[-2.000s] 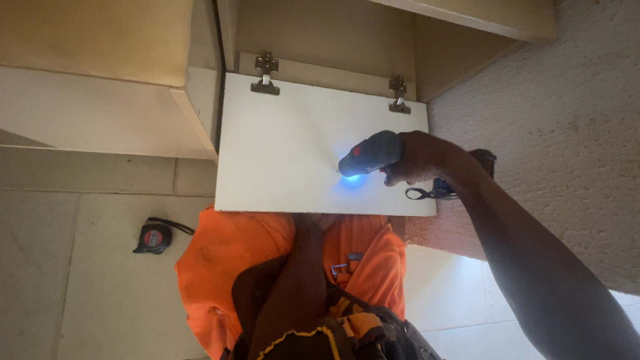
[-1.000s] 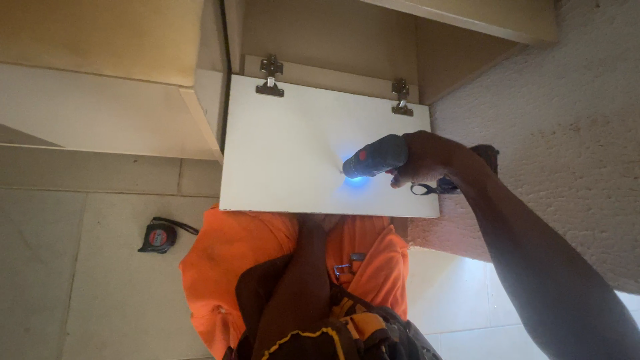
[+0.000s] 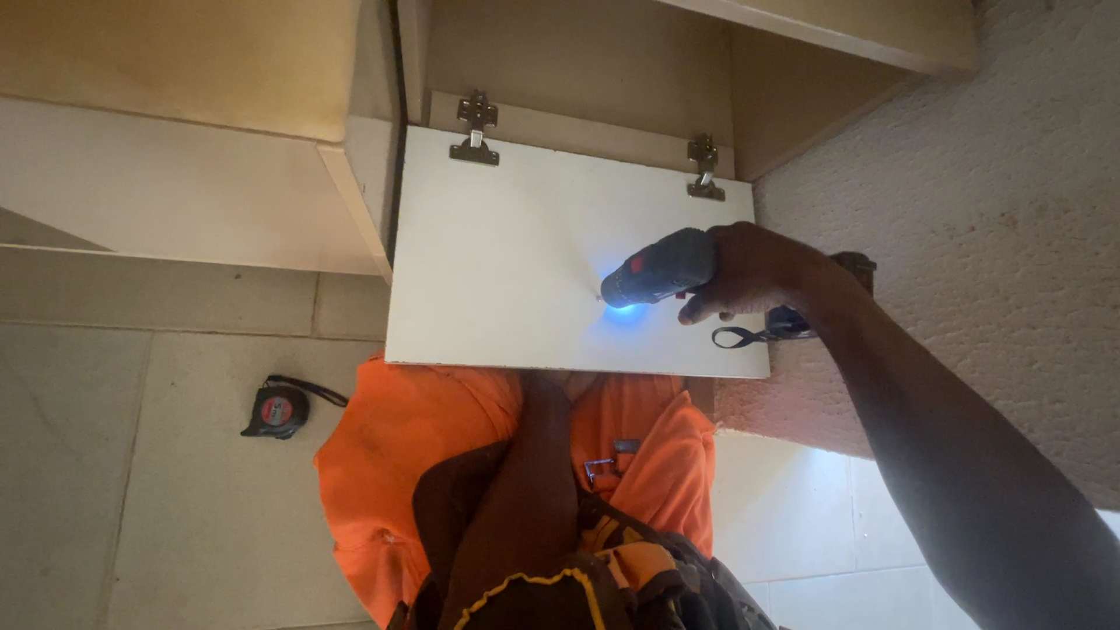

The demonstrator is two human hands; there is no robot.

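Note:
A cordless drill driver [image 3: 661, 267] with its blue-white light on is in my right hand [image 3: 761, 271], its tip at the middle of a white cabinet door panel [image 3: 516, 254]. A wrist strap [image 3: 739, 338] dangles below the drill's grip. Two metal cabinet hinges, the left [image 3: 475, 131] and the right [image 3: 705, 168], join the panel's far edge to the cabinet. My left forearm runs up between my orange-clad legs; my left hand [image 3: 567, 380] goes under the panel's near edge and is mostly hidden, so what it touches does not show.
A tape measure [image 3: 278, 409] lies on the tiled floor at left. The open cabinet [image 3: 577, 52] stands ahead, another cabinet section [image 3: 175, 184] juts out at left, and a rough wall [image 3: 980, 262] rises at right. A tool bag or belt with orange trim [image 3: 639, 564] is at my waist.

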